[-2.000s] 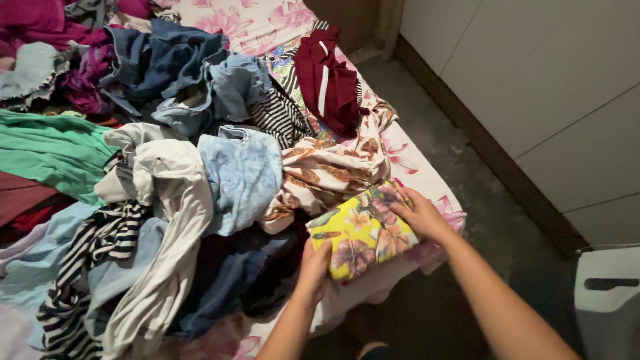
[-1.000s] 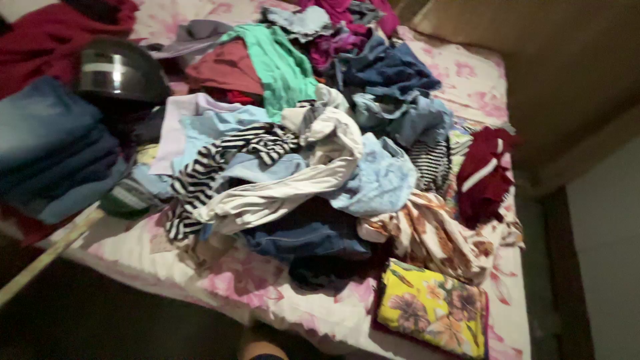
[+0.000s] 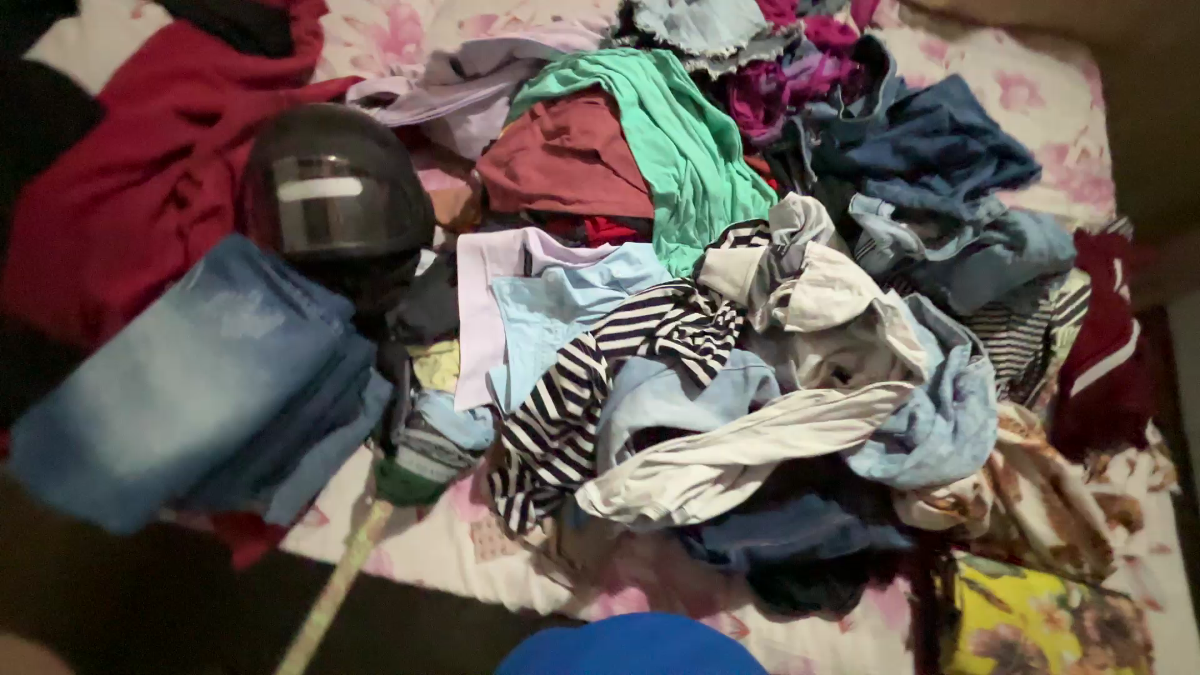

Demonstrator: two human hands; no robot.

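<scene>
Neither my left hand nor my right hand can be made out. A folded yellow floral cloth (image 3: 1041,619) lies at the lower right edge of the bed. The loose heap beside it holds a cream garment (image 3: 750,459), a black-and-white striped garment (image 3: 562,422), a green garment (image 3: 694,159), a rust-red garment (image 3: 567,159) and dark blue denim (image 3: 947,141). Folded blue jeans (image 3: 178,384) are stacked at the left, next to a black helmet (image 3: 337,187) with a visor. A maroon garment (image 3: 1106,347) lies at the right.
Under the clothes spreads a pink floral bedsheet (image 3: 422,553). A long pale stick (image 3: 337,586) leans at the near edge, its top by a dark green item. A rounded blue thing (image 3: 628,647) rises at the bottom centre. The blurred patch in the lower left corner cannot be identified.
Both hands were on the folded yellow floral cloth two seconds ago; it has been let go and lies on the bed. The view has swung left, bringing in the helmet and jeans.
</scene>
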